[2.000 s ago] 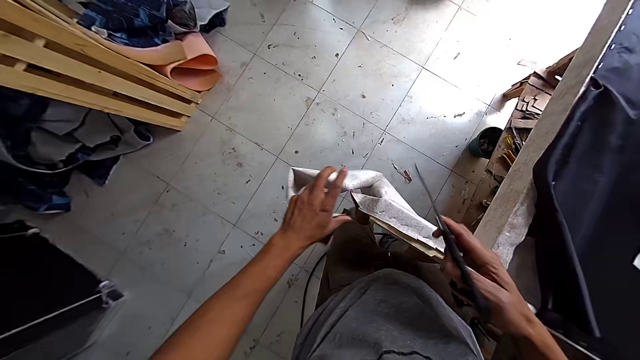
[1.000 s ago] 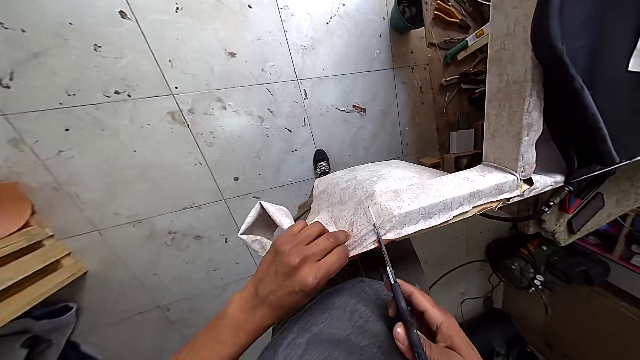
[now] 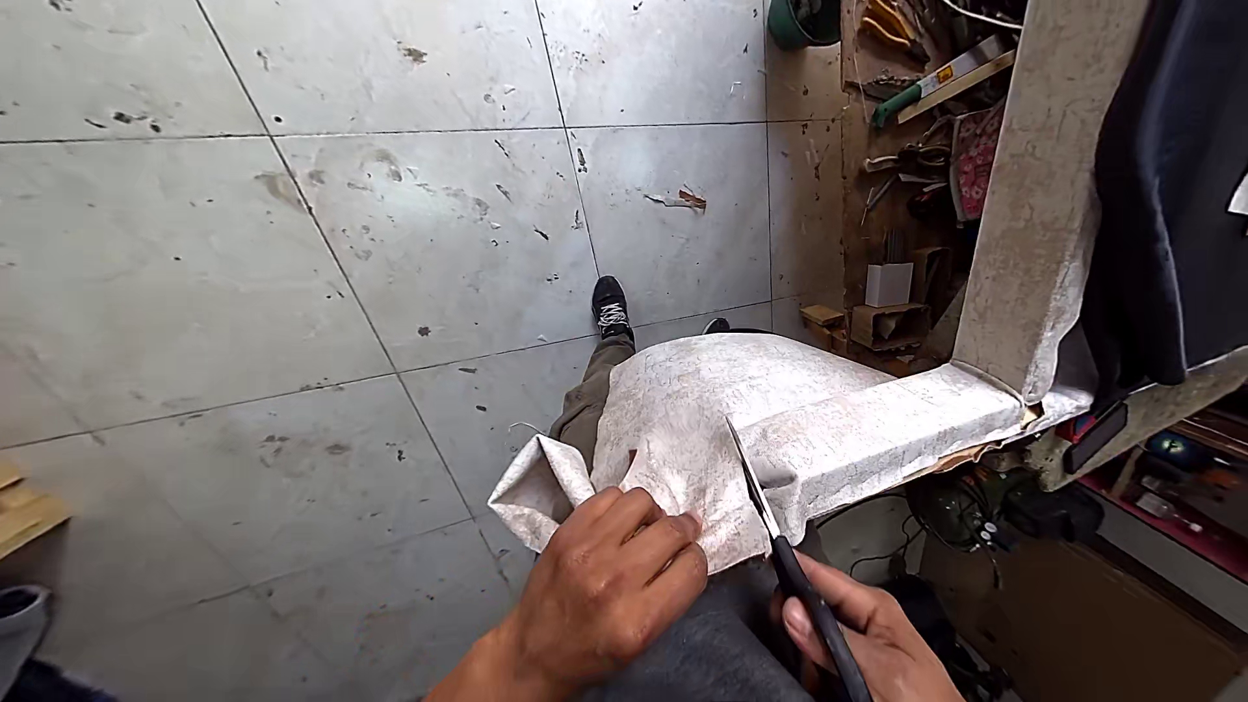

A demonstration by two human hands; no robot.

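Pale mottled upholstery fabric covers the arm of a furniture frame and hangs loose past its near end, over my legs. My left hand grips the fabric's lower edge between thumb and fingers. A rolled or folded flap of it stands out to the left of that hand. My right hand holds black-handled scissors, their blades pointing up and left at the fabric beside the covered arm's end. Whether the blades are parted cannot be told.
Shelves at right hold pliers, a green-handled tool and a small white box. A dark green bucket stands near them. Dark cloth lies over the frame's right side. Wooden slats are at far left. Scraps lie on the tiled floor.
The view has swung right since the first frame. My left hand, raised with spread fingers then, now grips the fabric. The scissors have come to the fabric by the arm's end.
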